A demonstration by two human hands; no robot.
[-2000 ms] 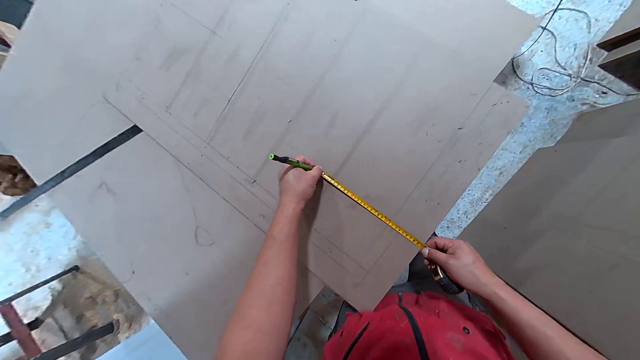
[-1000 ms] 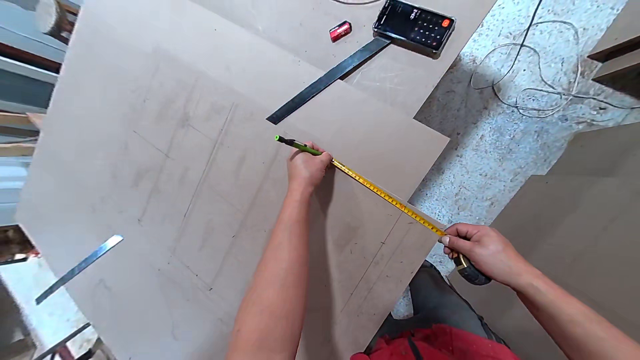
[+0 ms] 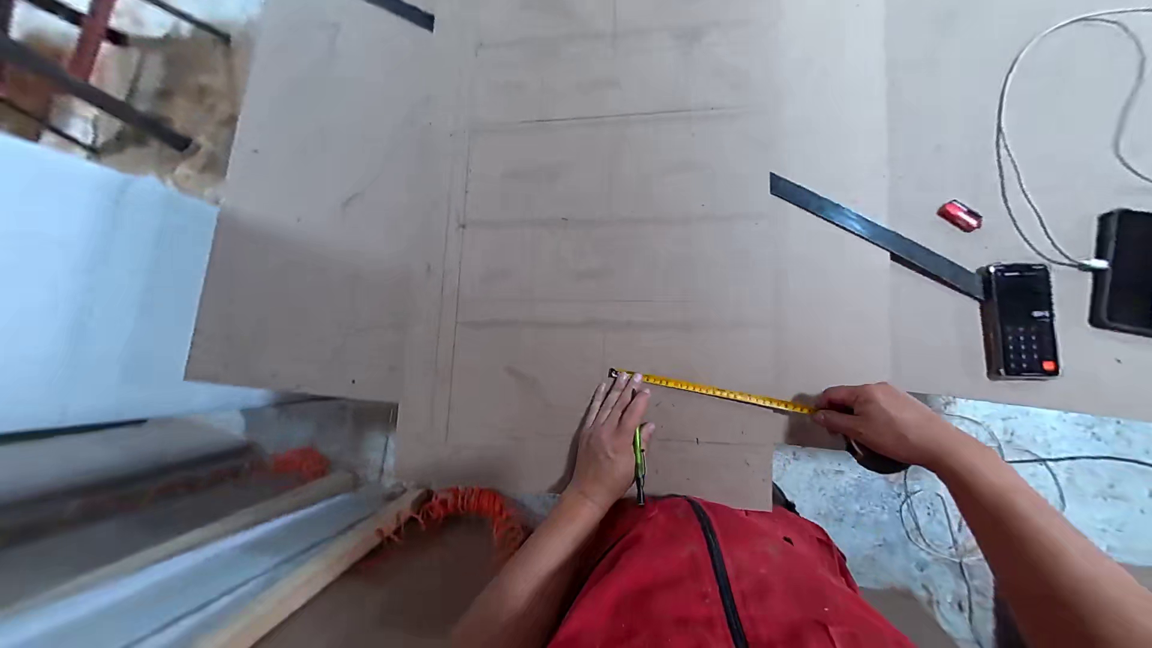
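Note:
My left hand (image 3: 612, 445) lies on a brown sheet (image 3: 540, 396) with pencil lines, its fingertips by the hooked end of a yellow tape measure blade (image 3: 720, 392). A green pen or marker (image 3: 640, 463) is tucked at this hand, its dark end towards the red garment. My right hand (image 3: 877, 423) is closed around the dark tape measure case (image 3: 873, 457), with the blade running from it to the left hand, slightly slanted across the sheet.
A metal straightedge (image 3: 873, 232) reaches to a phone (image 3: 1021, 319) at the right. Near them are a red battery-like object (image 3: 960, 216), a black device (image 3: 1125, 270) and a white cable (image 3: 1003, 117). Orange fringe (image 3: 472, 508) and wooden strips (image 3: 306, 567) lie lower left.
The view has turned strongly. My left hand has gone from gripping the blade's end and the pen to lying flatter on the sheet by the blade's end. The tape is still extended between both hands.

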